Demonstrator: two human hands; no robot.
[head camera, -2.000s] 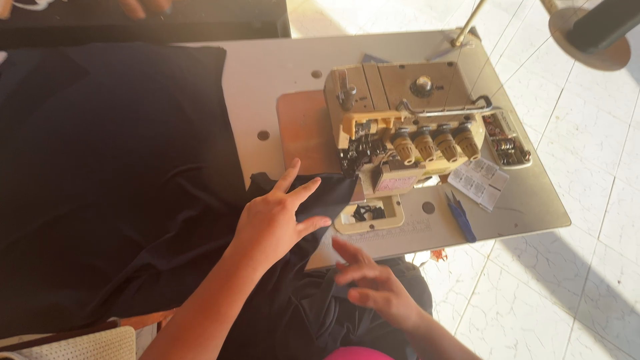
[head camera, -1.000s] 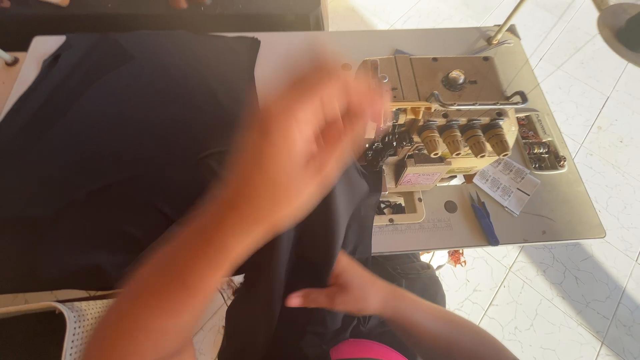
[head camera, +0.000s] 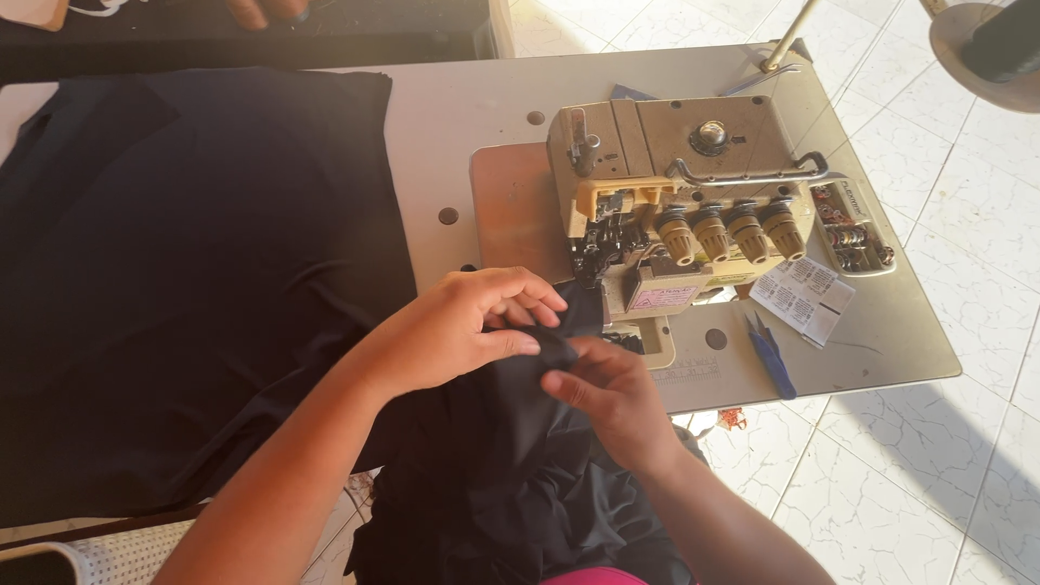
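Note:
Dark fabric (head camera: 504, 455) hangs over the near table edge in front of an overlock sewing machine (head camera: 682, 162). Its upper part reaches the machine's presser area. My left hand (head camera: 487, 325) is at the fabric's raised edge, with fingers curled and the thumb beside the cloth. Close by on the right, my right hand (head camera: 609, 390) pinches the same fabric between thumb and fingers, just below the machine's opened lower plate. A larger dark cloth (head camera: 195, 284) lies spread over the table's left side.
Blue thread snips (head camera: 770, 357) and white printed labels (head camera: 802, 298) lie right of the machine. A parts tray (head camera: 853, 227) sits at its far right. A thread stand (head camera: 971, 57) rises at the upper right. Another person's fingers (head camera: 264, 10) show at the top left. A woven-patterned chair (head camera: 122, 552) is at lower left.
My left hand has come down from its blurred, raised position over the cloth to the fabric edge. My right hand has moved up near the machine and now pinches the fabric.

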